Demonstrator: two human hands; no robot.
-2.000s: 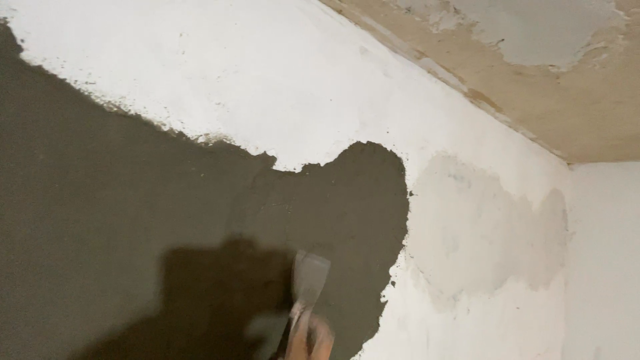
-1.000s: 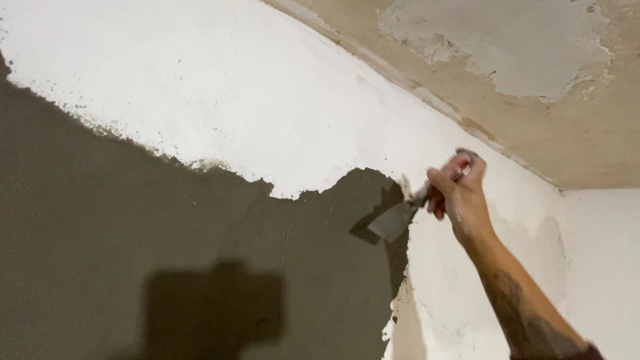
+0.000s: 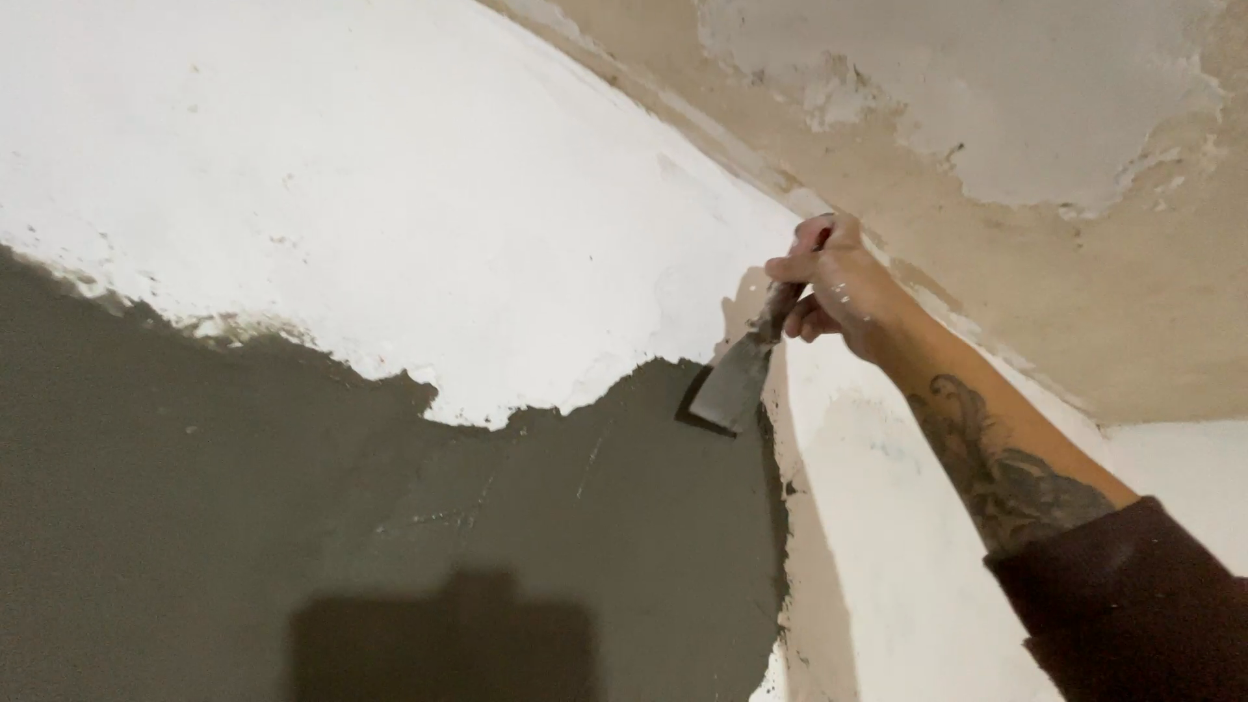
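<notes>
My right hand (image 3: pixel 829 283), below a tattooed forearm and a dark sleeve, grips a putty knife (image 3: pixel 736 385) by its handle. The metal blade points down and left, over the upper right corner of a dark grey area (image 3: pixel 507 526) on the wall, with its shadow close along the blade's lower left edge. Whether the blade touches the surface cannot be told. White coating (image 3: pixel 390 195) with a ragged lower edge lies above the grey area. My left hand is out of view.
The beige ceiling (image 3: pixel 1024 283), with a peeling pale patch (image 3: pixel 1033 97), meets the wall along a slanting edge above my hand. Another white wall (image 3: pixel 1185 478) stands at the right. A dark block-shaped shadow (image 3: pixel 444 643) falls on the lower grey area.
My right hand, low on the grey area two seconds ago, rose to its right edge with the putty knife. Since one second ago the knife has tilted more steeply at the area's upper right corner.
</notes>
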